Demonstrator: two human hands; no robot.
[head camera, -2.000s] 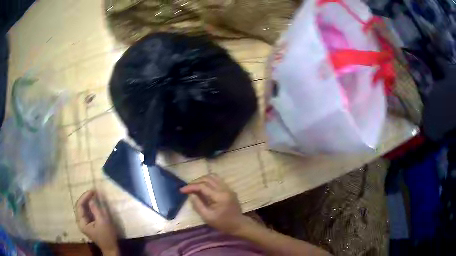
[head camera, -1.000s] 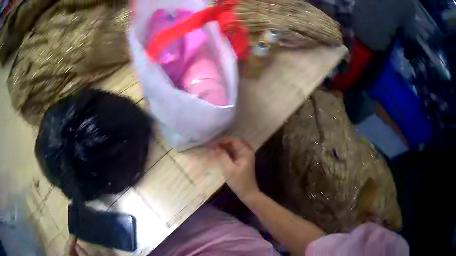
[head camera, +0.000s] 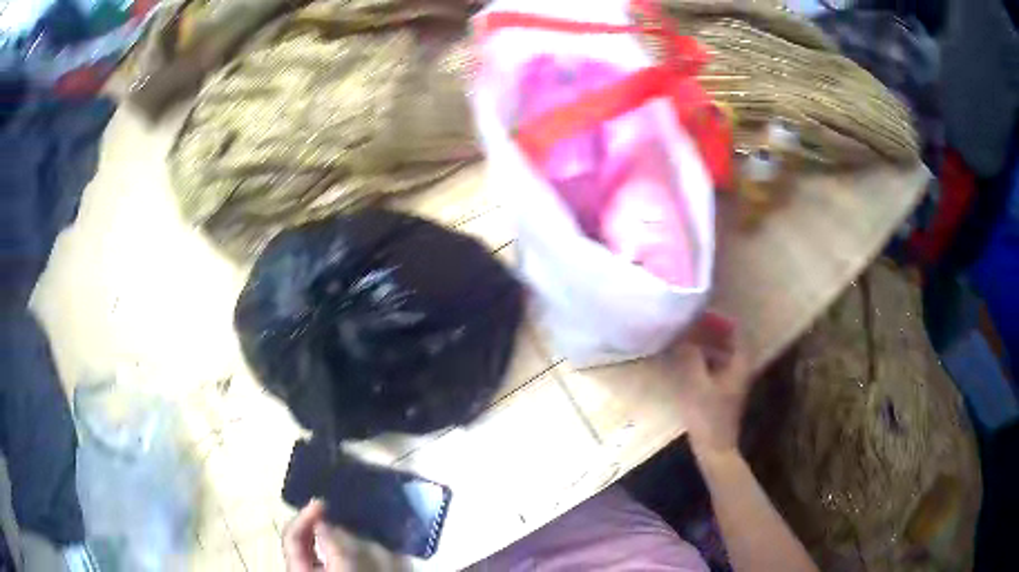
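Observation:
The shiny black plastic bag (head camera: 386, 324) sits knotted and round on the wooden table. The white tote bag (head camera: 592, 318) stands open right of it, with red handles and a pink bundle (head camera: 648, 223) inside. The black smartphone (head camera: 374, 503) lies below the black bag. My left hand (head camera: 318, 542) is at the phone's lower left edge, cut off by the picture's bottom; its grip is unclear. My right hand (head camera: 710, 380) is at the tote's lower right corner, blurred, with a small red patch at its fingertips; whether it holds something is unclear.
Gold-brown fabric lies heaped at the far side (head camera: 335, 123) and hangs by the table at right (head camera: 883, 425). Small thread cones (head camera: 765, 162) stand right of the tote. Blurred clear plastic bags (head camera: 134, 469) lie at left beside dark cloth (head camera: 34, 413).
The view has swung right, then partly back left. My right hand has moved from the phone to the tote's lower corner. My left hand now shows nearer the phone.

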